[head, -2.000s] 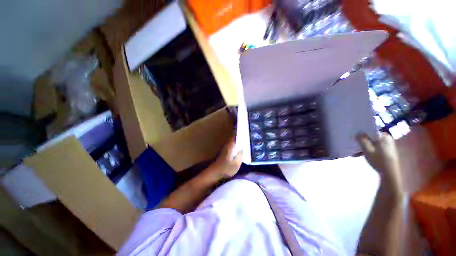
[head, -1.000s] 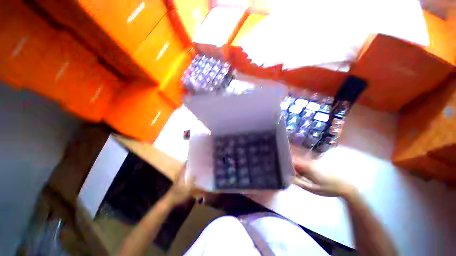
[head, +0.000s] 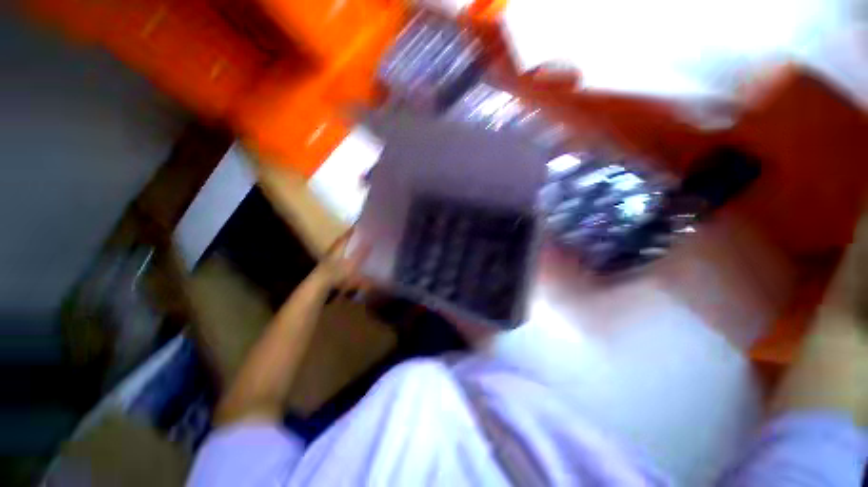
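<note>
An open product box [head: 457,152], grey-white inside with its lid raised, is in front of me, tilted and blurred. A tray of dark small items [head: 462,252] fills most of its inside. My left hand [head: 345,264] holds the box at its left side. My right forearm reaches up at the right edge of the picture, away from the box; the hand itself is cut off by the edge. Clear blister trays with dark pieces [head: 609,204] lie on the table just right of the box.
Orange boxes stand at the upper left [head: 276,76] and right [head: 809,152]. A black flat object [head: 725,178] lies by the trays. White sheets [head: 647,43] are at the back of the white table [head: 657,366]. An open brown carton [head: 228,309] is at the left.
My right hand has left the box's right side and gone to the right, out of the picture. My left hand still holds the box, now more tilted. The view has shifted and blurred.
</note>
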